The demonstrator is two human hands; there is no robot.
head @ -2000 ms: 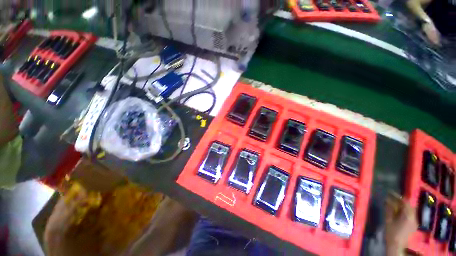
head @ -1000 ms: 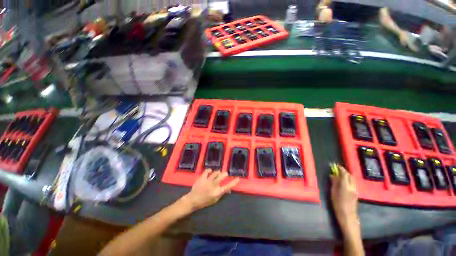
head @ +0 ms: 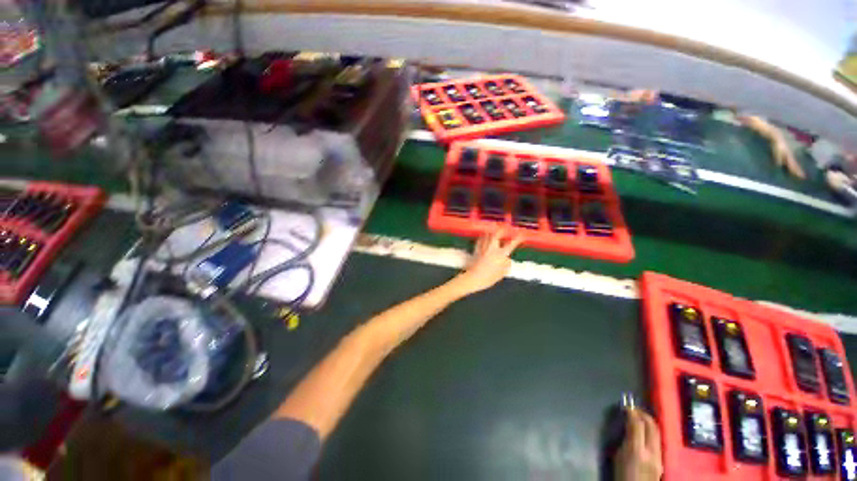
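Note:
A red-orange phone tray lies on the green belt, with dark phones in its two rows of pockets. My left hand is stretched forward with its fingers at the tray's near edge, fingers slightly apart. My right hand is low at the right, cut off by the bottom edge and blurred, beside the left edge of another tray. A small pale tip shows just above its fingers; whether the hand grips it is unclear.
The second red tray holds phones with yellow spots. Another tray lies behind the belt's pale rail. At left are a plastic bag of small dark parts, cables, a blue connector and a large grey box. Other people's hands show at back right.
The ten-phone tray has moved from the bench forward onto the green belt. My left hand has moved forward with it. My right hand stays beside the right tray, lower in the picture.

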